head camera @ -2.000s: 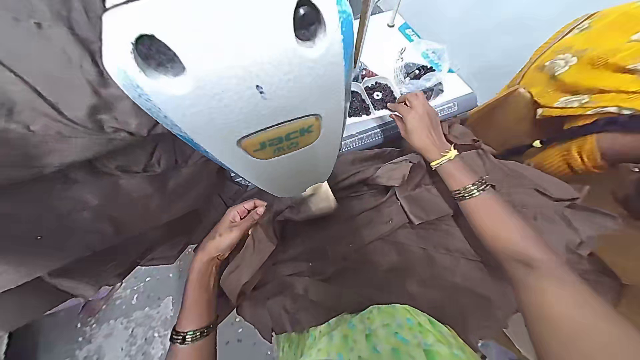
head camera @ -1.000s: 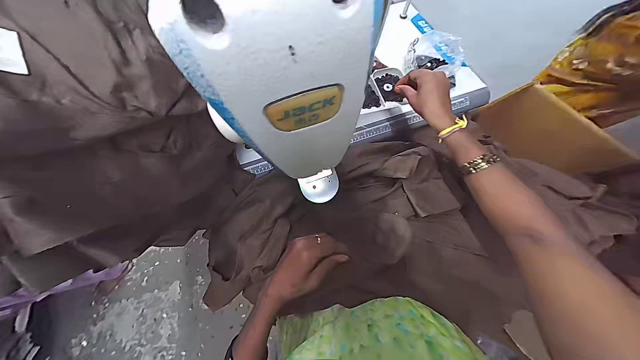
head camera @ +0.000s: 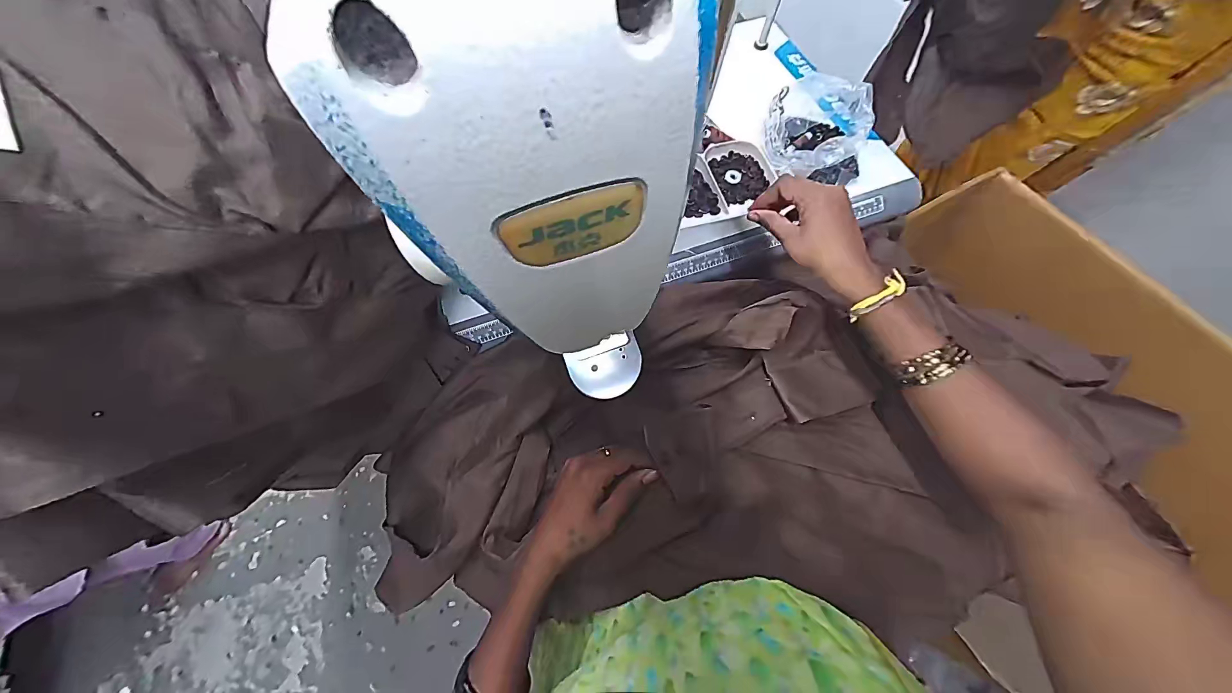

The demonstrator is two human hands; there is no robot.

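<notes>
A white Jack sewing machine head (head camera: 481, 164) stands over a heap of brown cloth garments (head camera: 770, 462), a rounded white guard (head camera: 604, 368) at its lower tip. My left hand (head camera: 592, 505) lies on the cloth just below that guard, fingers curled; whether it pinches the fabric cannot be told. At the front edge of a divided tray of small dark buttons (head camera: 739, 173), my right hand (head camera: 808, 226) has thumb and forefinger nearly together. Anything between those fingertips is too small to make out. A pale round piece (head camera: 733, 177) rests among the buttons.
Beside the tray lies a clear plastic bag (head camera: 828, 115) with dark items. A ruler strip (head camera: 717, 260) runs along the table edge. An open cardboard box (head camera: 1068, 279) stands at the right, near yellow patterned cloth (head camera: 1107, 106). More brown cloth (head camera: 192, 289) hangs at the left.
My left hand has moved from the left side of the cloth to below the machine's tip. My right hand stays by the button tray. The view has shifted.
</notes>
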